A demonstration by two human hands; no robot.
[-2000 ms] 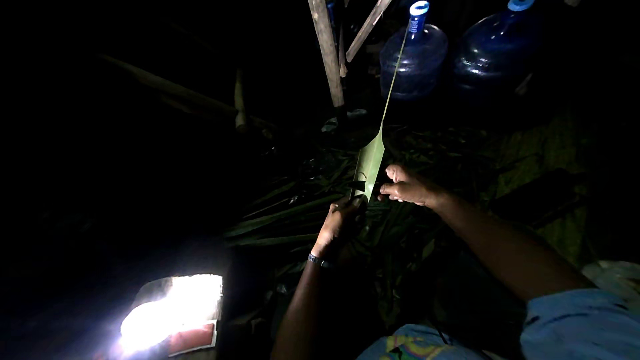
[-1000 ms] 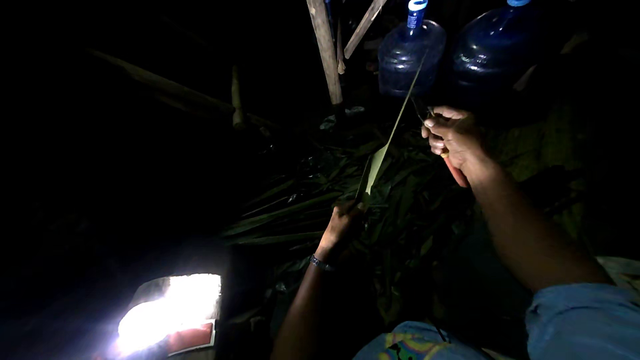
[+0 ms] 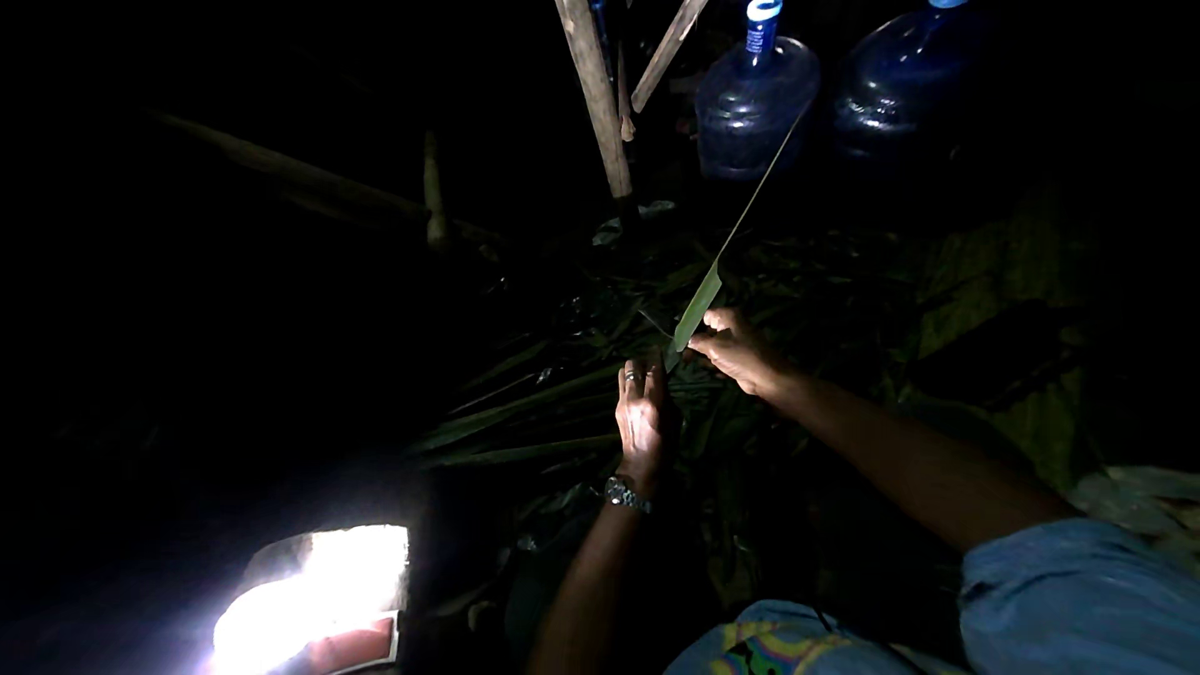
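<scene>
A green leaf blade [image 3: 698, 307] with a long thin bare midrib [image 3: 761, 181] slants up from my hands toward a blue water jug. At the blade's lower end is my right hand [image 3: 736, 352], its thumb and fingers on the leaf's edge. Just left of and below that end is my left hand [image 3: 641, 412], back up, with a ring and a metal wristwatch [image 3: 626, 494]. Its fingertips lie near the leaf's lower tip, and darkness hides what they hold. No tool shows clearly in my right hand.
Long cut leaves [image 3: 525, 408] lie heaped on the ground around my hands. Large blue plastic water jugs [image 3: 757, 108] stand beyond, beside wooden poles [image 3: 596, 98]. A bright lamp [image 3: 319, 591] glares at lower left. A dim wooden pole [image 3: 291, 169] lies at upper left.
My right hand, higher along the strip with a red-handled tool one second ago, is now down at the leaf's lower end. My left hand has turned back up.
</scene>
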